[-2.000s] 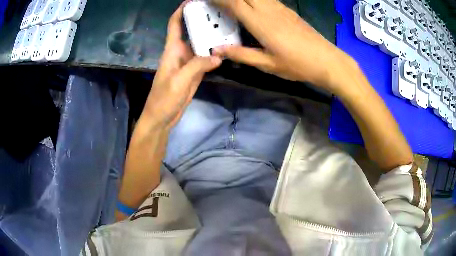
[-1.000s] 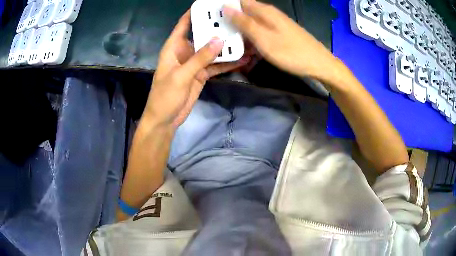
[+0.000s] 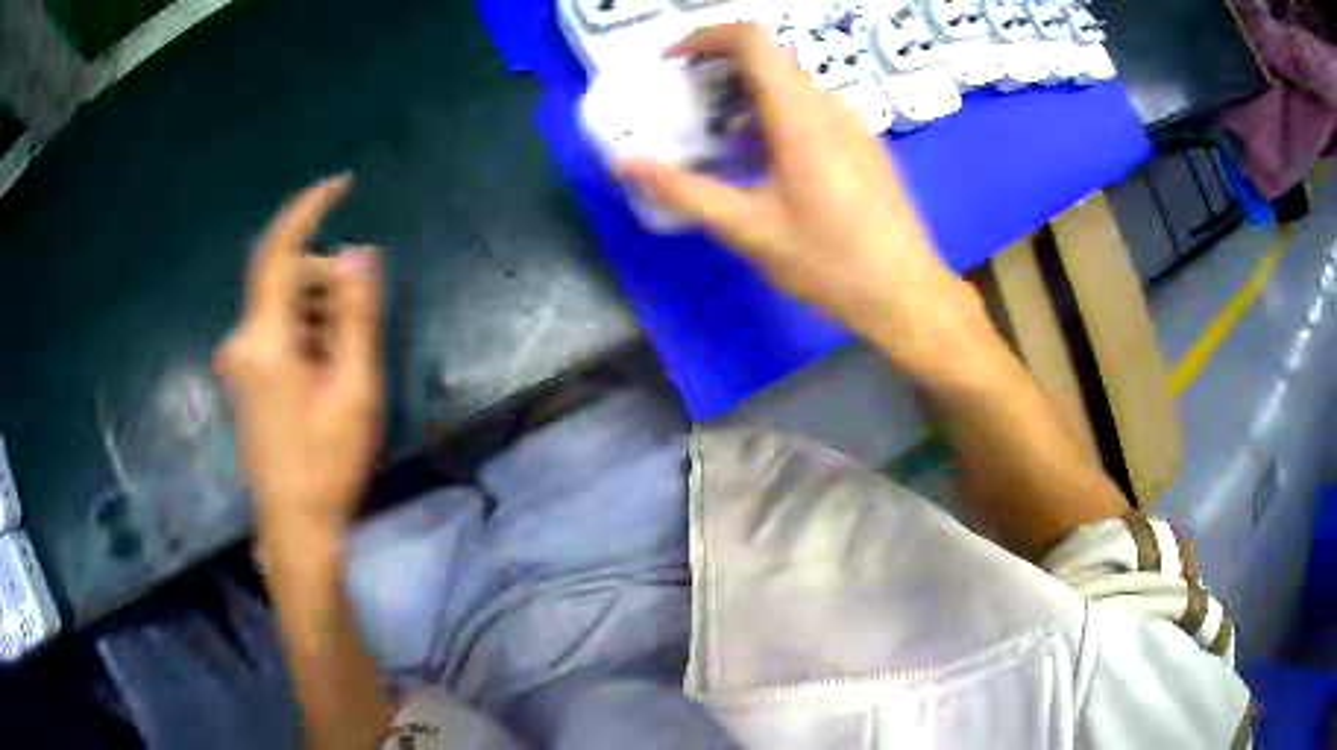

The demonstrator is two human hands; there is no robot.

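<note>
My right hand [image 3: 829, 213] holds a blurred white adapter piece [image 3: 641, 114] between thumb and fingers, over the left part of the blue mat [image 3: 1012, 169]. Which side of the piece faces up is unclear. Rows of white pieces with metal prongs [image 3: 916, 52] lie on the mat, just beyond and right of that hand. My left hand [image 3: 308, 344] is blurred and empty, fingers apart, above the dark green worktop [image 3: 484, 220]. White slotted pieces [image 3: 21, 601] show at the far left, cut off by the picture's edge.
A brown cardboard box [image 3: 1122, 337] stands below the mat at right. Beyond it are a dark metal rack [image 3: 1195, 205] and a grey floor with a yellow line [image 3: 1224, 330]. Reddish cloth [image 3: 1298, 110] hangs at the upper right. The worktop's front edge runs above my lap.
The view has turned right. My left hand has let go of the white adapter and is apart from my right hand. My right hand is now over the blue mat with a white piece.
</note>
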